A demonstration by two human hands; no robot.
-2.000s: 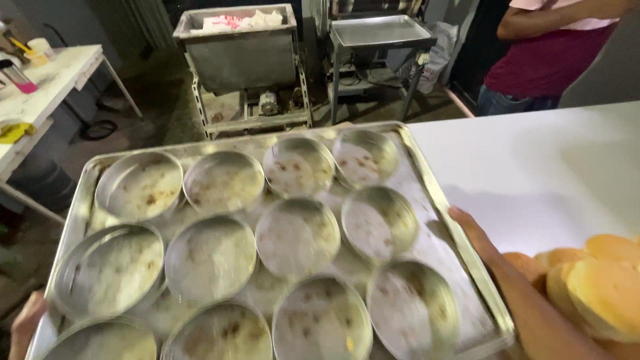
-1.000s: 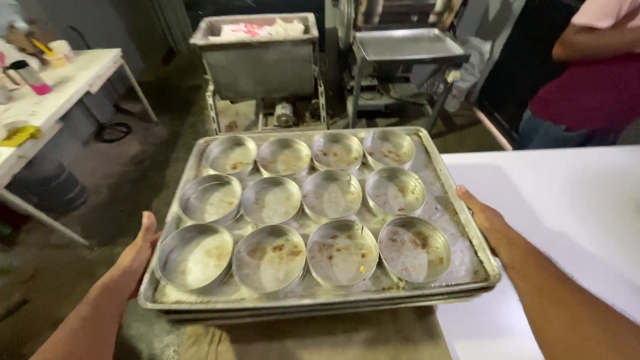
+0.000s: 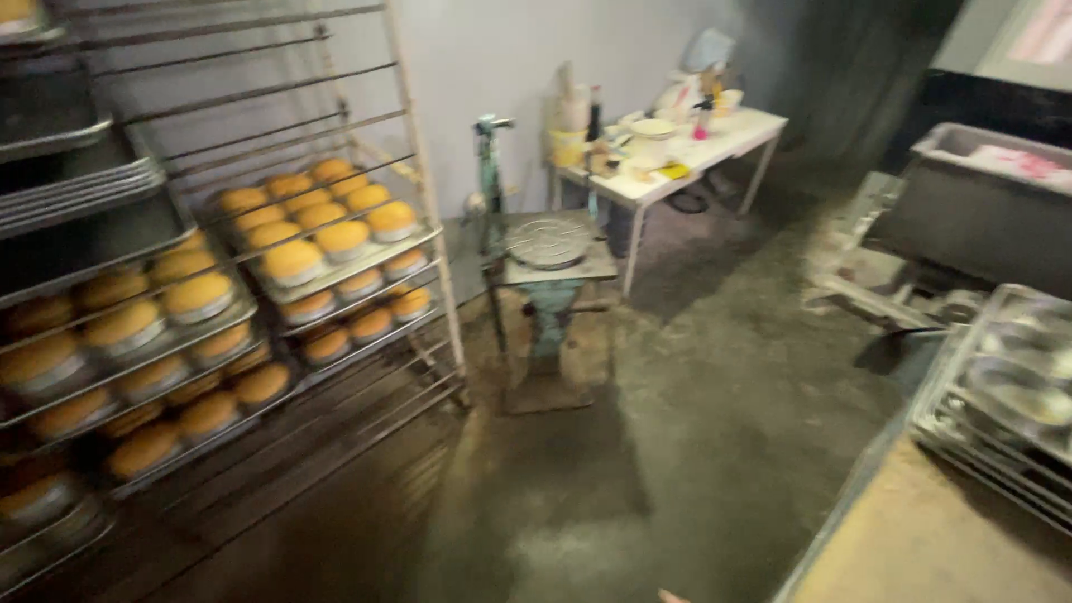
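Only a fingertip, seemingly of my right hand (image 3: 672, 597), shows at the bottom edge; what that hand is doing is hidden. My left hand is out of view. At the right edge, a stack of metal trays (image 3: 938, 427) rests on a tan tabletop (image 3: 904, 536), with round metal pans (image 3: 1017, 389) on its top tray. Neither hand is seen touching the stack. On the left, a metal rack (image 3: 427, 184) holds trays of round golden baked breads or cakes (image 3: 291, 261) in round pans. Much of the picture is blurred.
Beyond the rack stands a green metal pedestal device (image 3: 553, 310) with a round top plate. A white table (image 3: 712, 159) with containers is against the back wall. A metal trough (image 3: 963, 209) on a frame stands at the right. Concrete floor (image 3: 712, 402) lies between them.
The view has swung far to the left. Both hands were at the sides of the tray stack; now the stack is at the right edge, and no hand shows on it.
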